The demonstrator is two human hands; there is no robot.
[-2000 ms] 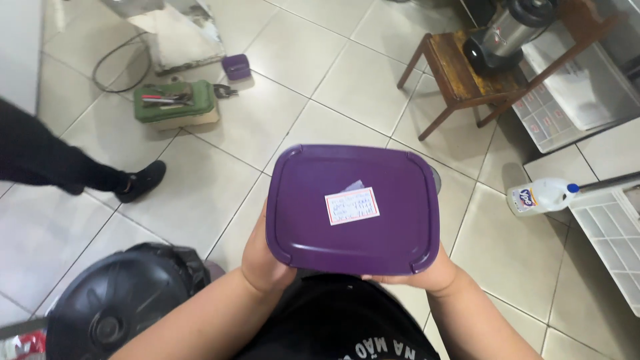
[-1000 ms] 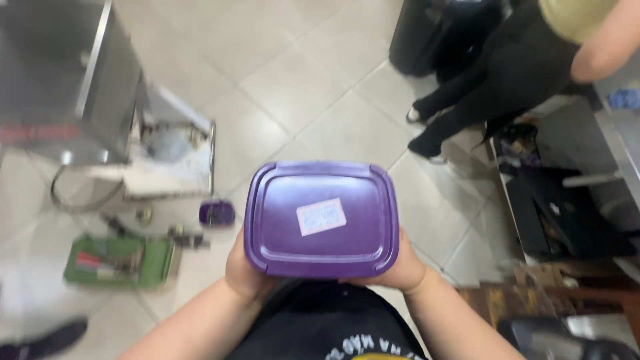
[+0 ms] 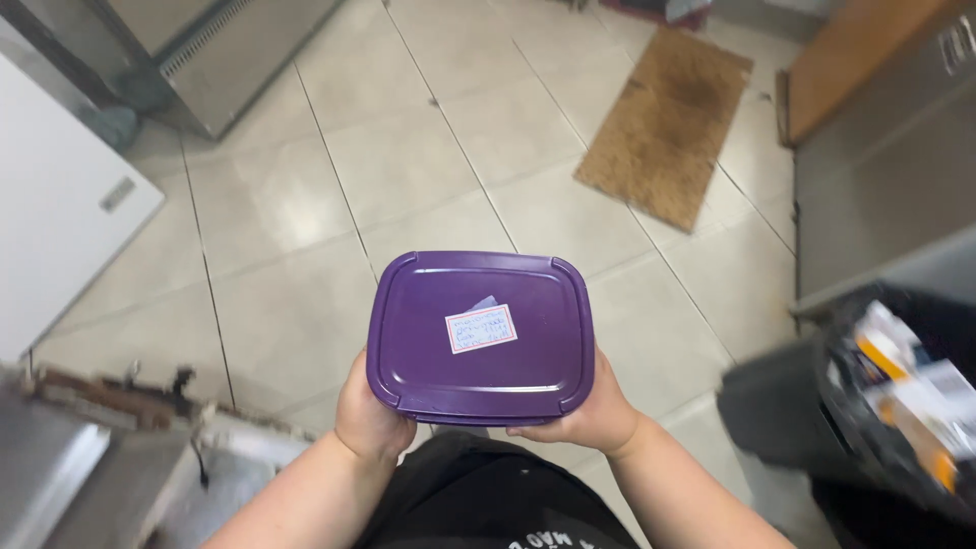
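A purple plastic food container with a purple lid (image 3: 480,374) is held level in front of my body, a little below the middle of the view. My left hand (image 3: 372,408) grips its left side and my right hand (image 3: 591,404) grips its right side; most of the fingers are hidden beneath it. The lid is on. A white label with a red border (image 3: 481,329) and handwriting is stuck on top, with a small pale scrap of film or tape at its upper edge.
Light floor tiles (image 3: 427,175) lie ahead, with a brown mat (image 3: 667,126) on them. A white appliance (image 3: 61,206) stands at left, metal equipment (image 3: 91,457) at lower left. At right are a grey metal cabinet (image 3: 892,168) and a dark trash bin (image 3: 793,404) holding litter.
The view has swung widely to another part of the room. The green toolbox, wooden chair and people seen earlier are out of view. Both hands still hold the container.
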